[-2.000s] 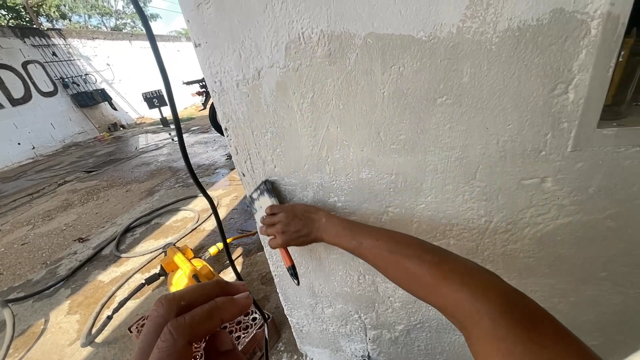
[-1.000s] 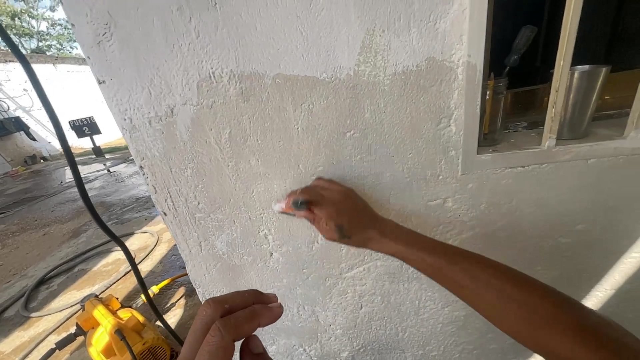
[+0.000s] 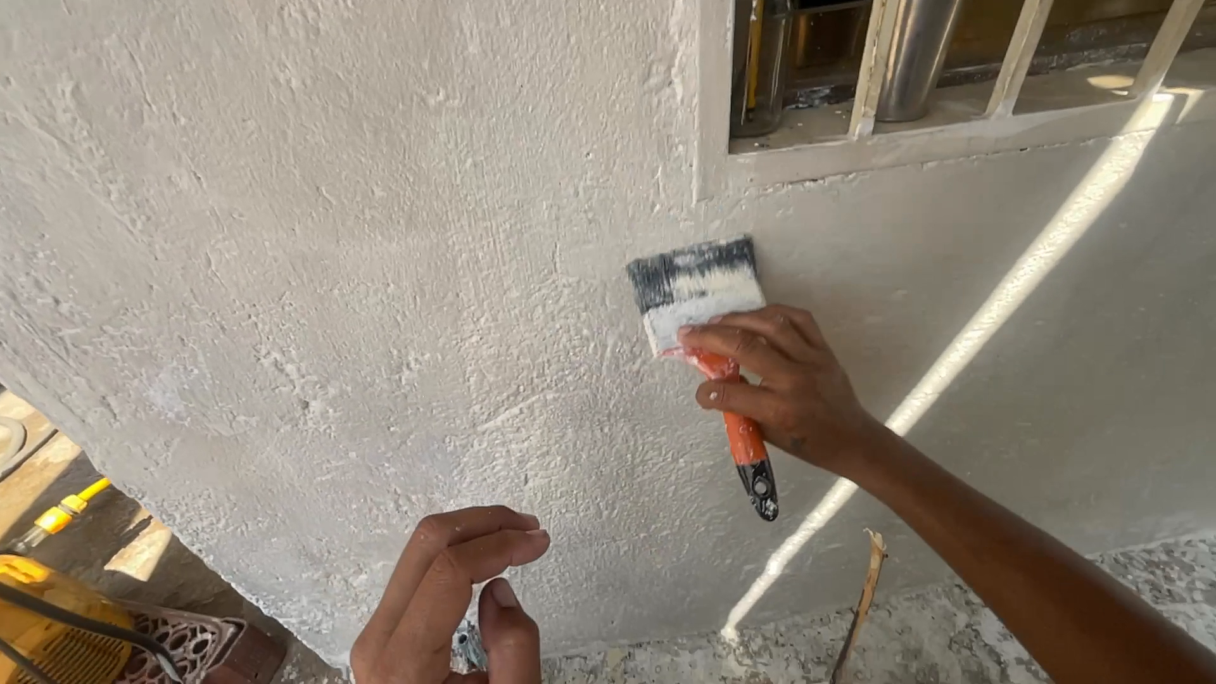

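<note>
A wide paintbrush [image 3: 708, 285] with dark bristles, white paint on its bristles and ferrule and an orange handle with a black tip is in my right hand [image 3: 788, 389]. Its bristles point up and lie against the rough plastered wall [image 3: 427, 313], below the corner of a barred window. My left hand [image 3: 456, 589] is low in the view, near the wall, fingers curled and apart from the thumb, with nothing in it.
The window ledge [image 3: 950, 133] holds a metal tumbler [image 3: 917, 57] and a glass jar [image 3: 760, 76] behind the bars. At lower left are a yellow power tool [image 3: 57, 617], a perforated brick [image 3: 218, 646] and a yellow cable connector [image 3: 62, 513]. A thin stick [image 3: 863, 603] leans near the wall's foot.
The brush in my right hand has moved right along the wall, from near its left edge to below the window. The view has turned right and down.
</note>
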